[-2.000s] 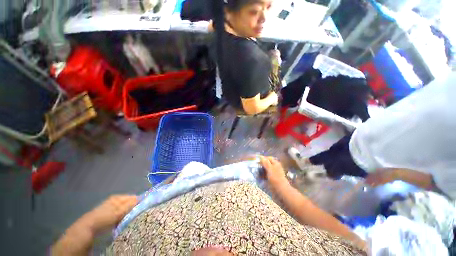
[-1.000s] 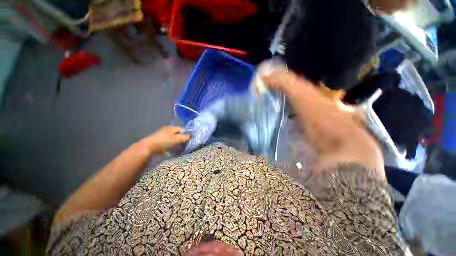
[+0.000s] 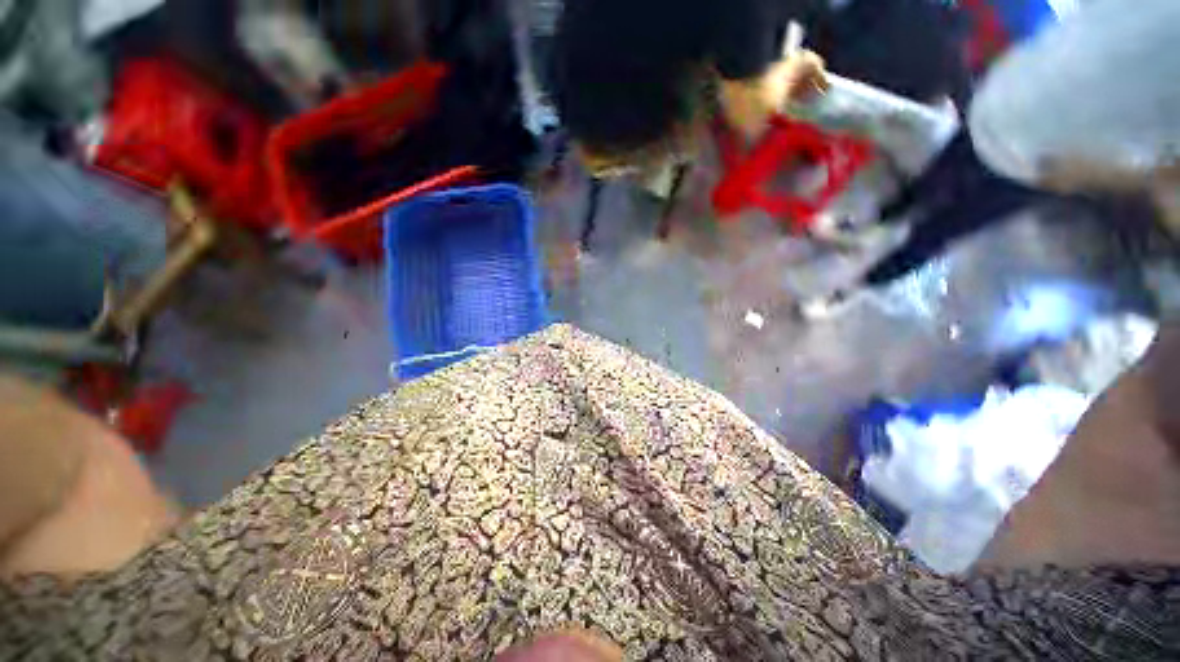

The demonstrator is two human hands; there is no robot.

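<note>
Both my hands are out of the picture. Only blurred bare parts of my arms show, one at the left edge and one at the right edge, beside the patterned top I wear. No held thing is in view. Nearest in front of me, an empty blue basket (image 3: 469, 272) with slotted sides stands on the grey floor, its near end partly hidden by my top.
Behind the basket is a red crate (image 3: 388, 197) with dark contents, beside a red object (image 3: 181, 136). A seated person in dark clothes (image 3: 647, 71) is ahead. A red stool (image 3: 789, 175) stands right of them. White cloth (image 3: 971, 466) lies at the right, near another person in a pale garment (image 3: 1081, 97).
The light blue cloth that both my hands held has left the picture, and so have my hands. My arms have moved out to the two edges.
</note>
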